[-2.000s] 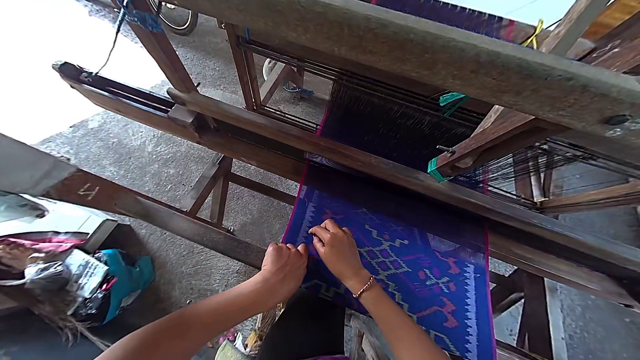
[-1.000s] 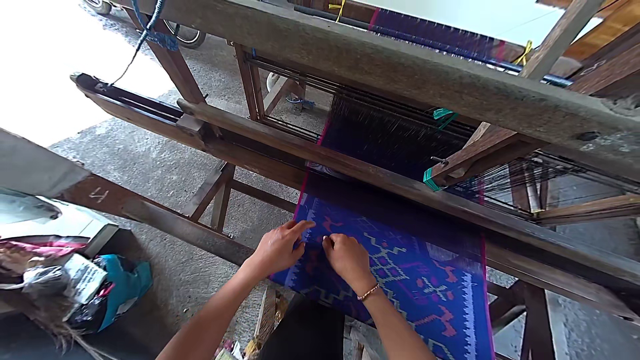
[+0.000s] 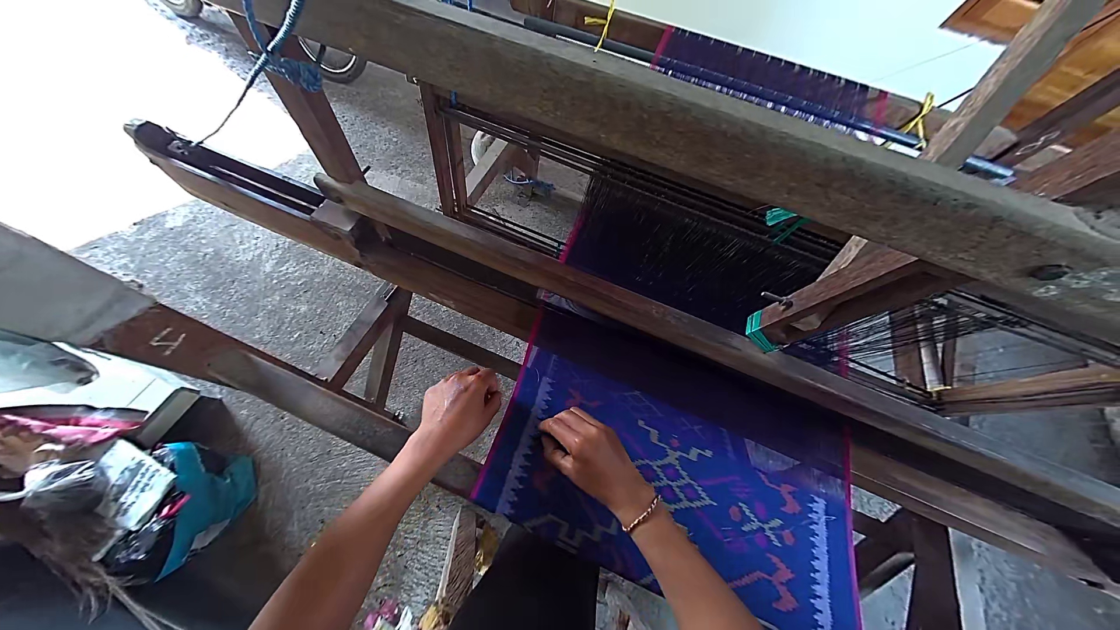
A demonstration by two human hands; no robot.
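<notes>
A blue woven cloth (image 3: 612,385) with a patterned design and pink edges stretches across a wooden handloom. Beyond the loom's long wooden beam (image 3: 647,319), dark warp threads (image 3: 691,254) run back. My left hand (image 3: 461,404) hangs just left of the cloth's pink edge, its fingers curled; whether a thread is between them is too small to tell. My right hand (image 3: 588,451), a braided bracelet at its wrist, rests over the cloth's left part with bent fingertips near the surface. What those fingertips pinch, if anything, is hidden.
A thick upper wooden beam (image 3: 542,74) crosses above the warp. At the left, a sloping frame rail (image 3: 297,394) passes beside a teal bag (image 3: 206,499) and bundled plastic. A wooden post with a green-wrapped end (image 3: 759,332) juts in at the right. Blue rope (image 3: 297,72) hangs upper left.
Both hands were close together over the cloth's left part. My left hand has moved left, off the cloth's edge, while my right hand stays over the cloth.
</notes>
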